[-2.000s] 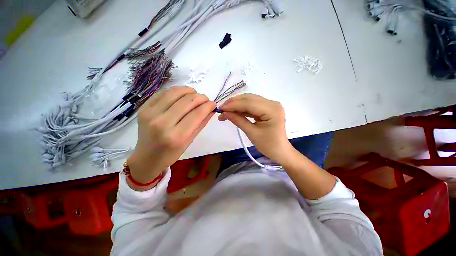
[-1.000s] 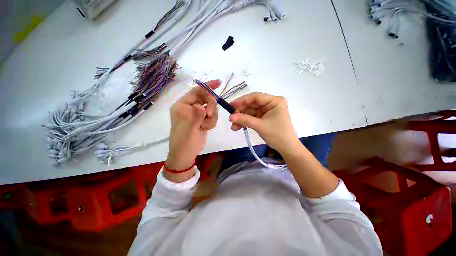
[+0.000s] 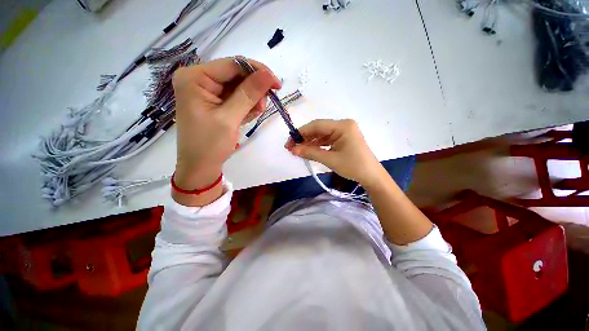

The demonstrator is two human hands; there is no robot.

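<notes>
My left hand [image 3: 219,110] pinches the thin dark core wires [image 3: 279,105] of a cable between thumb and fingers; the wire ends curl over the fingers. My right hand [image 3: 337,149] pinches the cable at the black sleeve [image 3: 296,136] where the wires begin. The white cable [image 3: 318,179] hangs from my right hand down to the lap. Another cable with fanned wires [image 3: 290,99] lies on the table behind, partly hidden by my left hand.
A large cable bundle [image 3: 84,157] lies at left on the white table [image 3: 400,123]. A black housing [image 3: 276,38] and small white bits [image 3: 382,70] lie beyond the hands. A dark bag [image 3: 557,55] is at top right. Red stools [image 3: 510,271] stand below.
My left hand has moved from the sleeve up and left and now grips the wires along their length. My right hand still holds the cable at the sleeve. The view has shifted slightly.
</notes>
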